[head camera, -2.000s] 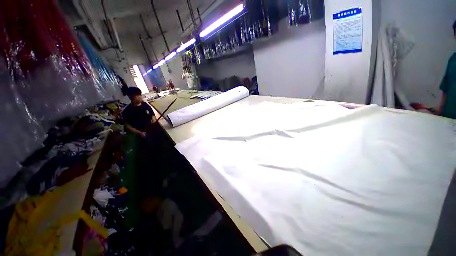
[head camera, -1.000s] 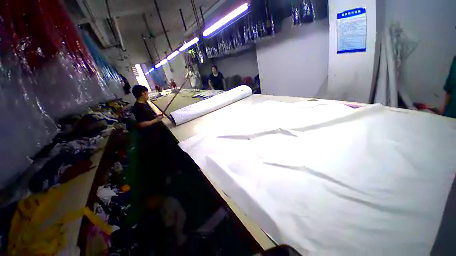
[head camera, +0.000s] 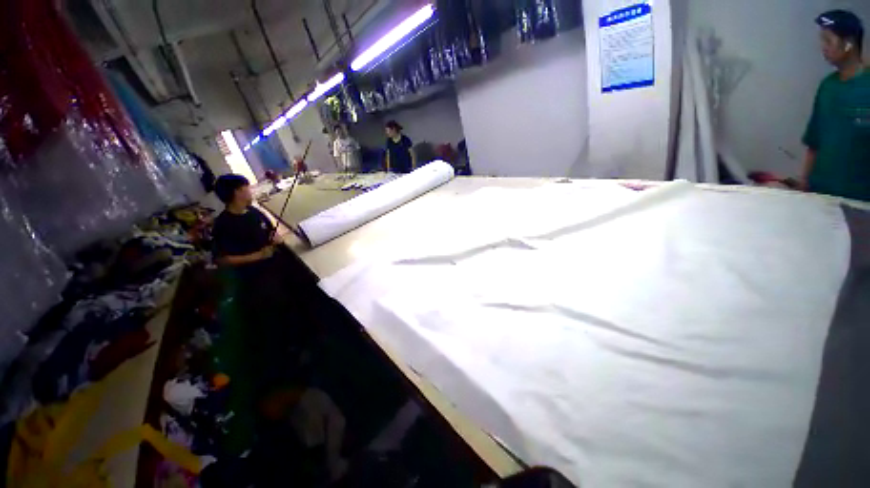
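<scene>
A wide white sheet (head camera: 611, 315) with several creases lies over the long table (head camera: 444, 405) in front of me. Its left side runs along the table's near edge. Dark grey fabric (head camera: 841, 381) shows at the right, beside the sheet's edge. A thick white roll (head camera: 377, 203) lies across the table beyond the sheet. Neither of my hands shows in the picture. A dark rounded thing (head camera: 539, 478) is cut off by the bottom edge, and I cannot tell what it is.
A person in black (head camera: 243, 229) stands left of the table holding a long thin stick (head camera: 291, 191). A person in green (head camera: 841, 133) stands at the far right. Others stand farther back. Mixed cloth heaps (head camera: 95, 295) and yellow cloth (head camera: 57, 438) lie left of the dark aisle.
The view has turned slightly right, bringing the green-shirted person's head and more grey fabric into view. The black-shirted person has straightened, and the stick's angle has changed.
</scene>
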